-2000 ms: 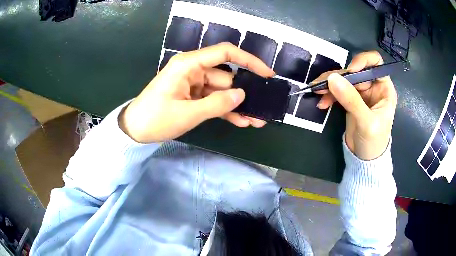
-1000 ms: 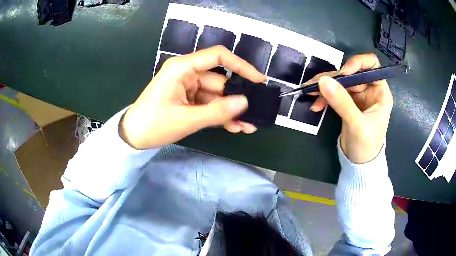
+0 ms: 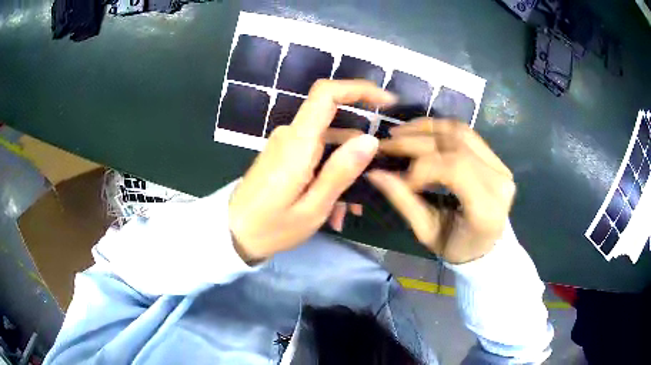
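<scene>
My left hand (image 3: pixel 289 185) is over the front of the white liner sheet (image 3: pixel 246 135), gripping a black plastic housing (image 3: pixel 359 187) between thumb and fingers. The housing is mostly hidden and blurred. My right hand (image 3: pixel 453 178) is blurred, with its thumb and fingers at the housing's right side. A thin dark streak, which looks like the tweezers (image 3: pixel 448 221), lies along its palm and points down. Black pads in two rows show on the sheet; my hands cover part of the lower row.
Black housings (image 3: pixel 77 18) lie at the upper left, and more housings (image 3: pixel 551 58) at the upper right. Spare sticker sheets (image 3: pixel 619 196) are at the right table edge. An open cardboard box (image 3: pixel 61 228) and white scraps (image 3: pixel 143 191) are below the table edge at left.
My left hand has moved right and down with the housing. My right hand has moved left and down onto the housing, and the tweezers have swung from its fingertips into its palm.
</scene>
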